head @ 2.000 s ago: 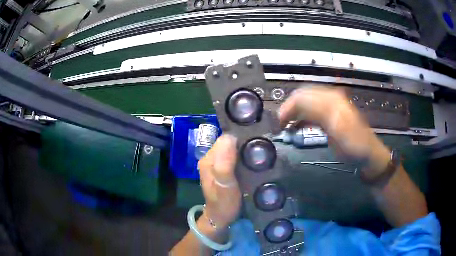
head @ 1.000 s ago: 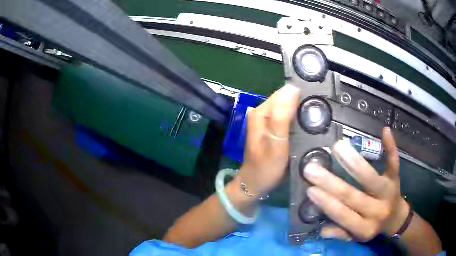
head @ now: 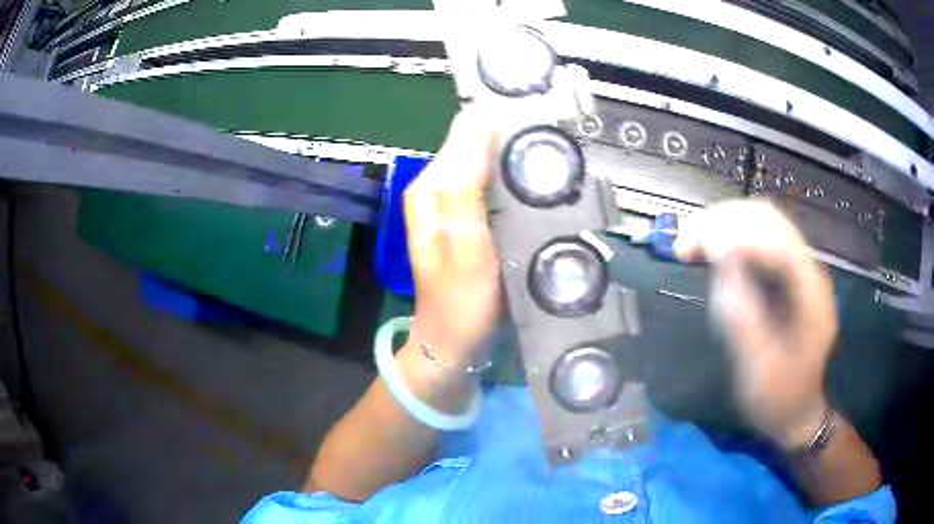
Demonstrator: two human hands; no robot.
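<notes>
My left hand point(head: 451, 246) holds a grey metal carrier point(head: 535, 333) by its left edge, raised over the bench and slanting. Its four round pockets show black rings with shiny clear centres, such as the lens part point(head: 567, 276); the top one is washed out by glare. My right hand point(head: 778, 307) is blurred, to the right of the carrier and apart from it. A squeeze bottle point(head: 664, 235) shows its nozzle and blue part beside my right fingertips; the hand hides the rest. I cannot tell whether the fingers touch it.
A blue bin point(head: 397, 230) stands behind my left hand. Brown-grey fixture plates point(head: 707, 159) lie along the line's edge, with white rails point(head: 655, 61) beyond. A grey frame post point(head: 174, 154) crosses the left. A thin metal tool point(head: 681, 297) lies on the green bench.
Since one second ago, my right hand has left the carrier's lower lenses and moved right, to beside the bottle. My left hand still holds the carrier, now more slanted. The view has turned.
</notes>
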